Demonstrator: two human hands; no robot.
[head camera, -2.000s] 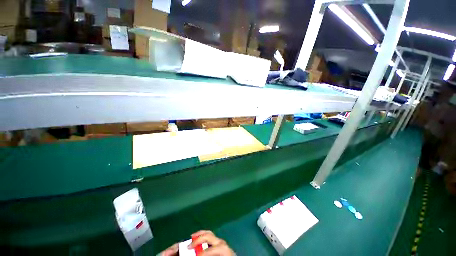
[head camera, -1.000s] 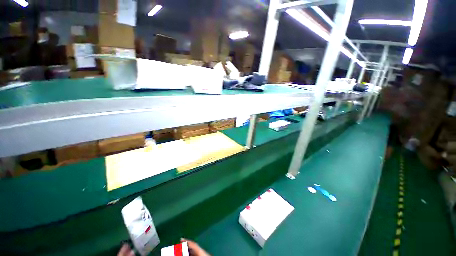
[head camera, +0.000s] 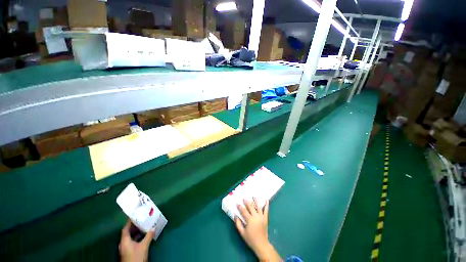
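An open white carton (head camera: 144, 212) with a red mark and its top flap raised stands tilted at the lower left. My left hand (head camera: 135, 240) grips its lower end, fingers and thumb on either side. A block of closed white cartons (head camera: 260, 187) with small red marks along its far edge sits on the green bench. My right hand (head camera: 253, 220) lies on the near end of this block, fingers spread and touching it. I cannot tell whether it grips a single carton.
Cream and tan sheets (head camera: 153, 146) lie on the far green ledge. A grey-edged shelf (head camera: 168, 84) on white posts (head camera: 306, 77) runs above it. Small blue and white pieces (head camera: 310, 168) lie on the bench beyond the block. Yellow-marked floor (head camera: 384, 194) is at right.
The red-marked carton earlier between my hands is no longer seen there. My left hand now holds the open carton, which is tilted more. My right hand has moved right onto the carton block.
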